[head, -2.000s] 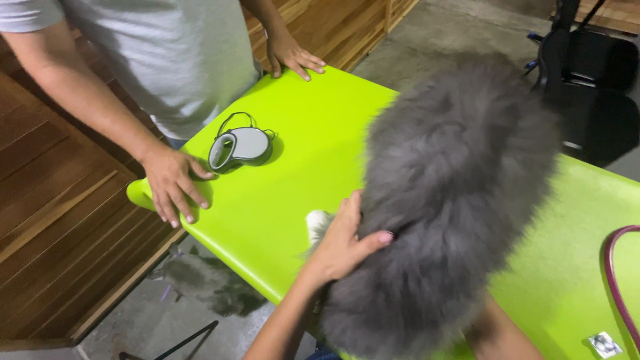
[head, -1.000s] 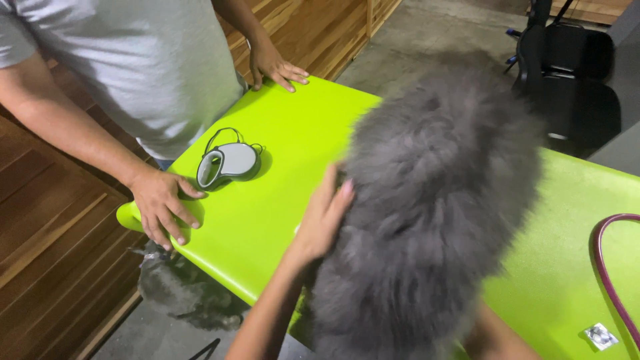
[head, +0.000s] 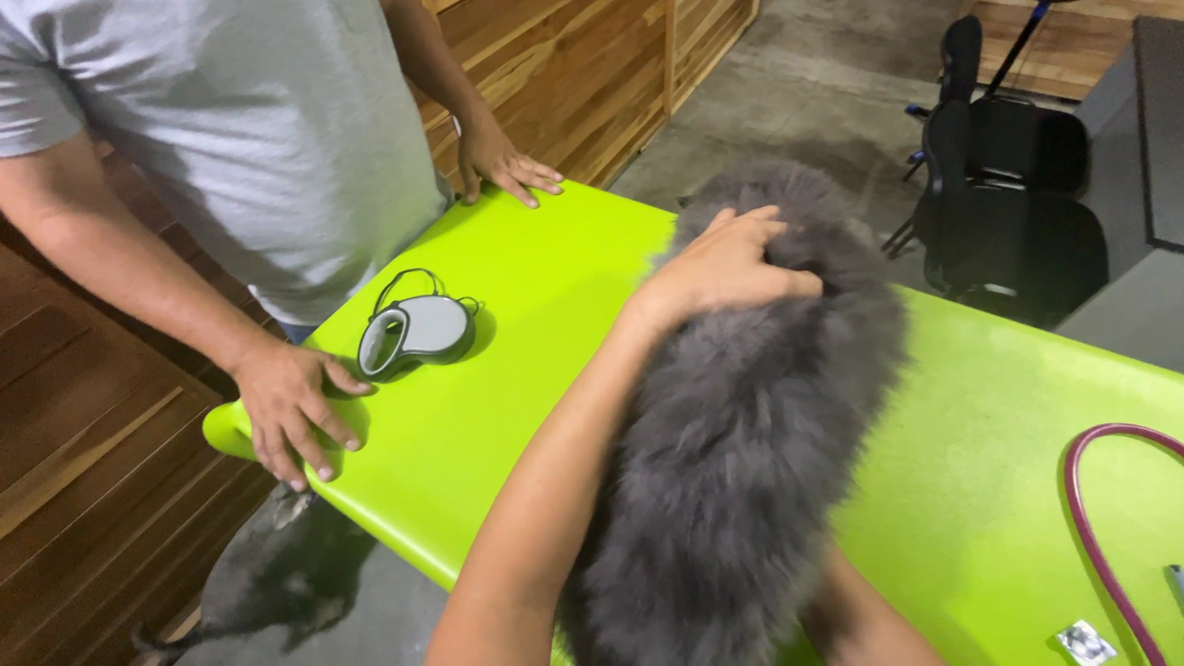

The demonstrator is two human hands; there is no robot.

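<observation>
A grey, long-haired furry animal (head: 740, 444) is on the bright green table (head: 518, 268), its face out of sight. My left hand (head: 731, 259) lies on the fur near the animal's far end, fingers spread over it. Of my right arm only the forearm shows, at the lower right of the animal; the hand is hidden beneath or behind the fur. A grey and black retractable leash (head: 435, 328) rests left of the animal, beside another person's hand (head: 294, 407).
Across the table's left end stands a person in a grey shirt (head: 250, 139), both hands on its edge. A dark animal (head: 287, 573) is on the floor below. At right lie a dark red tube (head: 1082, 499) and a small foil packet (head: 1085, 642). Black chairs (head: 1017, 203) stand behind.
My left hand has moved from the animal's left side up onto the fur toward its far end. The other person's hands remain on the table edge.
</observation>
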